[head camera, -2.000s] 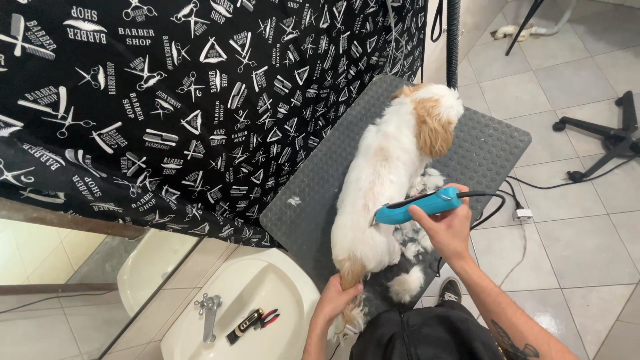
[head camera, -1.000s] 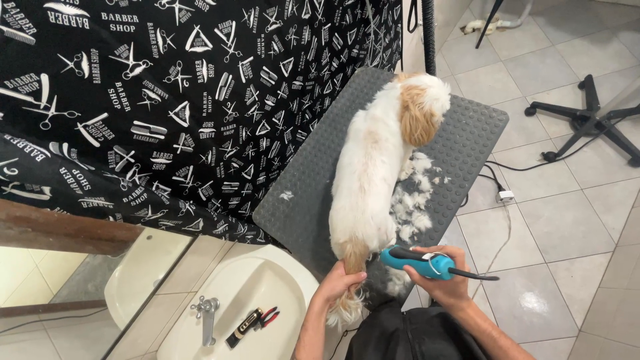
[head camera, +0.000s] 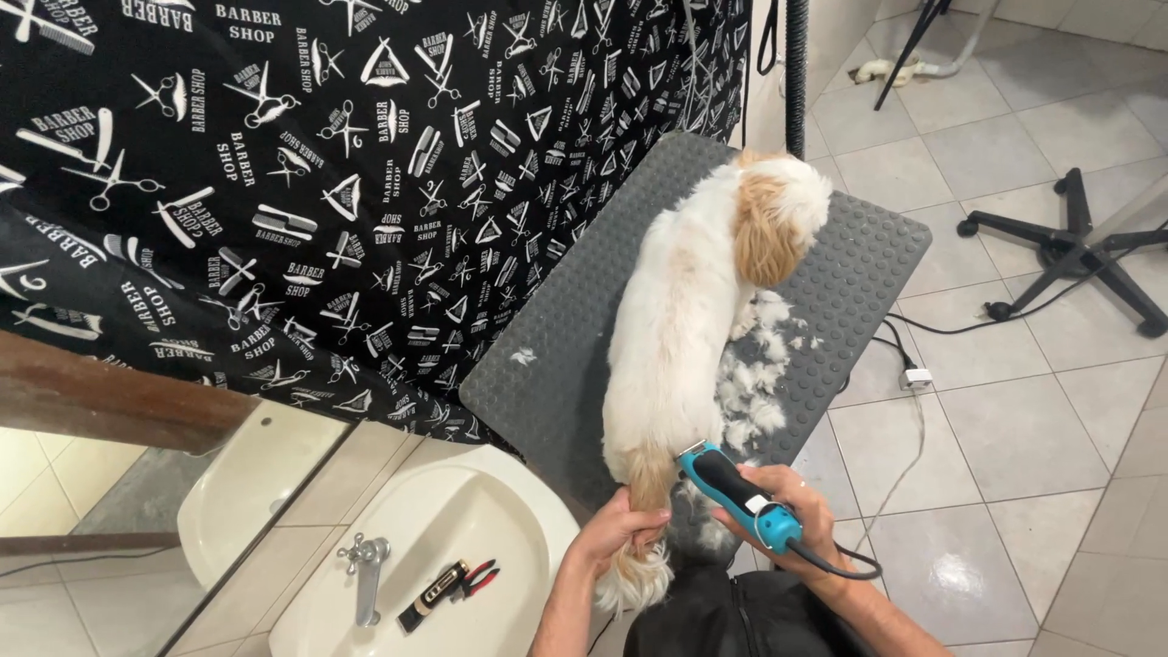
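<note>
A white and tan dog (head camera: 671, 338) stands on a grey studded rubber tabletop (head camera: 557, 301), its head turned away to the upper right. My left hand (head camera: 620, 529) grips the dog's tail (head camera: 650, 479) near its middle, the long-haired tip hanging below. A blue and black corded hair clipper (head camera: 739, 493) is in my right hand (head camera: 794, 511), its metal blade at the dog's rump beside the tail base. Clumps of cut white fur (head camera: 753, 392) lie on the tabletop to the right of the dog.
At lower left a white sink (head camera: 511, 493) with a tap (head camera: 367, 575) holds a black trimmer (head camera: 433, 595) and red-handled pliers-like clippers (head camera: 479, 578). A printed black curtain (head camera: 365, 182) borders the table. A wheeled chair base (head camera: 1072, 246) and a cable with a plug (head camera: 915, 379) are on the tiled floor.
The clipper has moved from the dog's side down to its rump beside the tail, and its blade end now points up and left. My left hand still holds the tail.
</note>
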